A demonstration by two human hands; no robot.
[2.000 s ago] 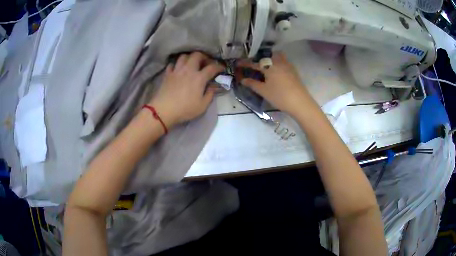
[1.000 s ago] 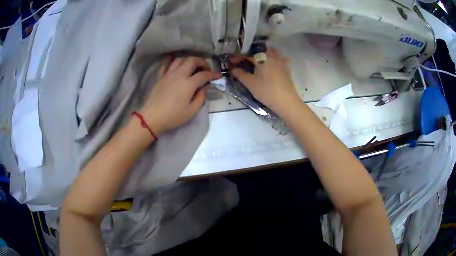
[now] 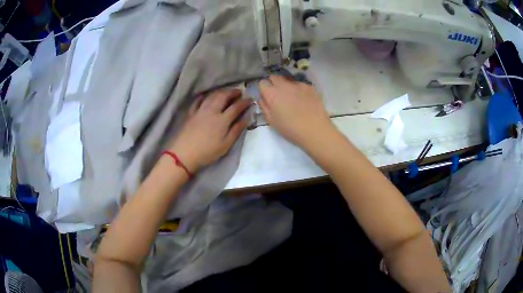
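A large light grey cloth [image 3: 160, 74] lies left of and under the sewing machine head [image 3: 274, 34] and hangs over the table's front edge. My left hand [image 3: 215, 126] lies on the cloth, fingers bent, holding its edge near the foot. My right hand [image 3: 292, 109] is just in front of the needle area, fingertips closed on the edge of the work. A small pale piece [image 3: 256, 109] shows between my hands. The presser foot is mostly hidden behind my right fingers.
White scraps [image 3: 394, 117] and thread snips [image 3: 449, 108] lie on the machine bed at right. A white sheet [image 3: 65, 146] lies on the left pile. A rod with blue clips [image 3: 455, 163] is at the right table edge, with pale strips [image 3: 479, 212] hanging below.
My right hand has moved from beside the foot to in front of it, closer to my left hand. The shiny metal piece with the wavy wire end no longer shows. The view has shifted slightly.
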